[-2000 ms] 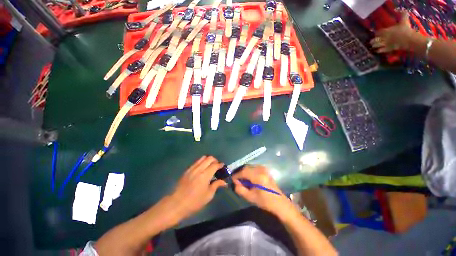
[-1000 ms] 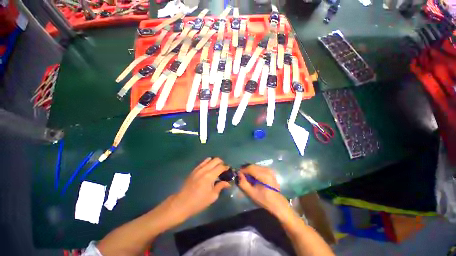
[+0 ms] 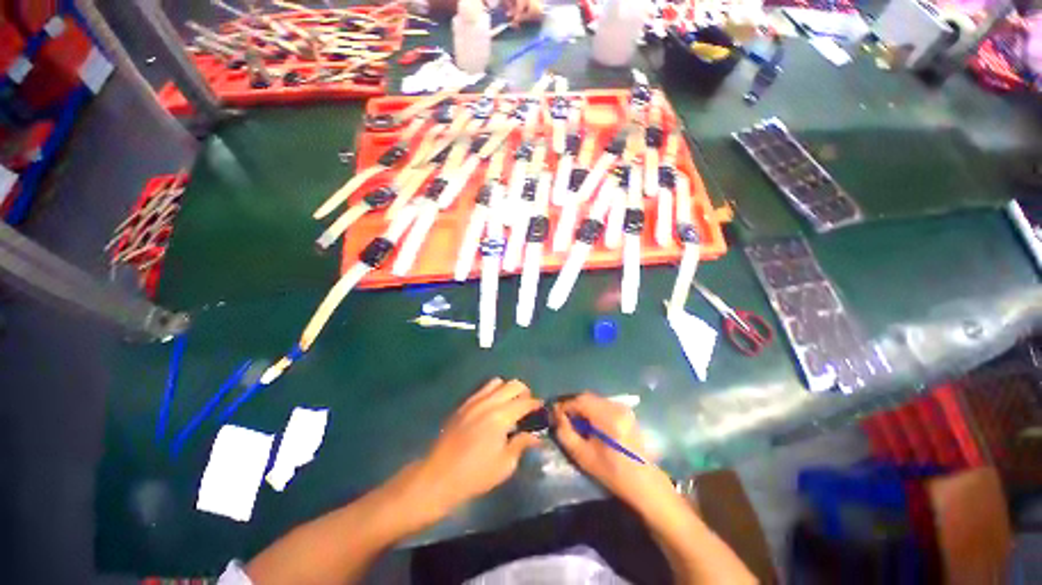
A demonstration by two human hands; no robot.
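Note:
My left hand (image 3: 486, 438) holds a small dark watch head (image 3: 532, 422) between its fingertips, low in the middle of the view. My right hand (image 3: 600, 437) is at the right side of the watch head and grips a thin blue pen-like tool (image 3: 617, 446), its back end pointing down to the right. The tool's tip is hidden by the fingers. A short pale piece, perhaps strap, shows just above my right hand. Beyond the hands, an orange-red tray (image 3: 440, 267) is covered with watches on long pale straps.
Blue rods (image 3: 171, 386) and white papers (image 3: 235, 472) lie at left. A blue cap (image 3: 604, 331), white triangular piece (image 3: 692, 342) and red-handled scissors (image 3: 746, 331) lie beyond my hands. Two blister trays (image 3: 817, 314) are at right. Bottles (image 3: 471, 37) and another watch tray (image 3: 206, 78) stand at the back.
The view has tilted up, showing more of the back bench. The pale strap visible earlier above the hands is now mostly hidden. The other person's arm at right is gone.

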